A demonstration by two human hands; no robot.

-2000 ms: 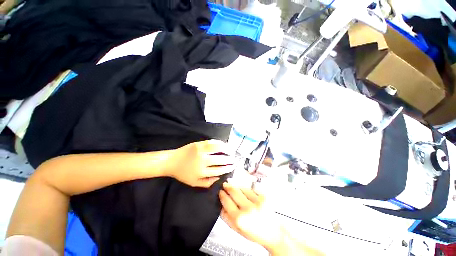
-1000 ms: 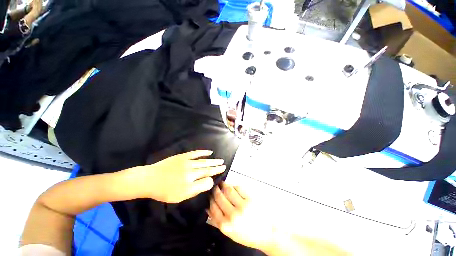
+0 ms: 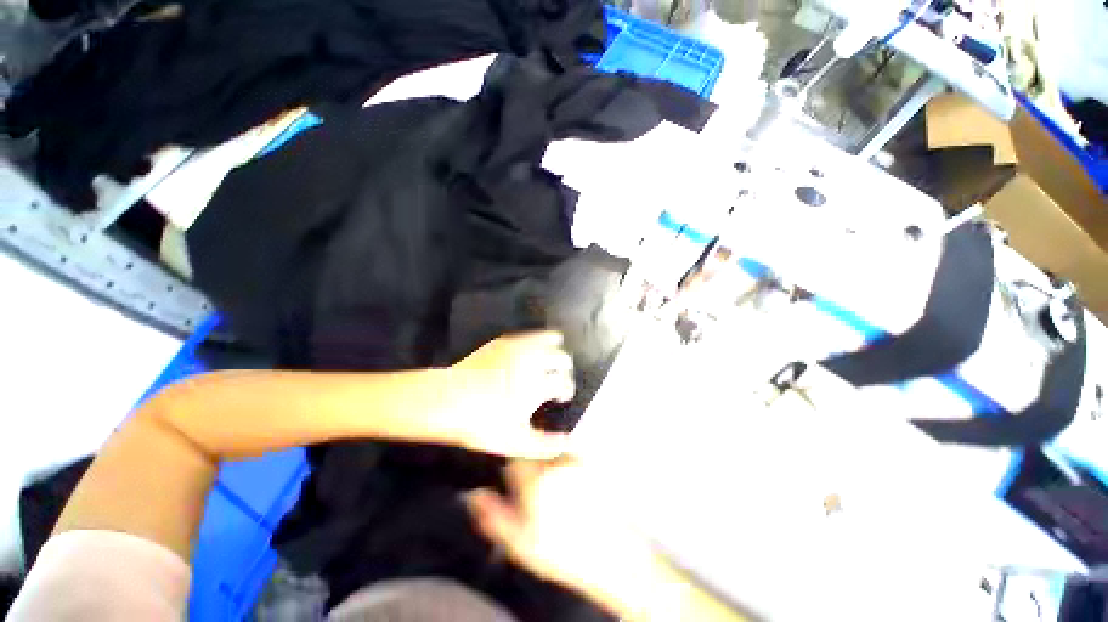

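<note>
The black garment cloth [image 3: 377, 231] spreads left of the sewing machine [image 3: 826, 207] and hangs down over the lap. Its right edge lies by the needle area, where a lamp lights it. My left hand [image 3: 516, 389] has its fingers curled on the cloth just below the needle area, gripping near its edge. My right hand [image 3: 541, 522] is blurred, below my left hand at the table's front, its fingers apart over the cloth with nothing visible in them. The presser foot [image 3: 650, 295] is small and blurred.
A wide black band [image 3: 960, 304] loops over the machine head. A black cloth heap [image 3: 267, 61] lies at far left. A blue crate [image 3: 662, 55] stands behind; blue plastic [image 3: 255, 522] shows beside the lap. Cardboard boxes [image 3: 1045, 219] are at right. A perforated metal post [image 3: 91, 261] is at left.
The view has shifted. My left hand went from lying flat with fingers spread to curled on the cloth. My right hand has moved down and left, its fingers now apart.
</note>
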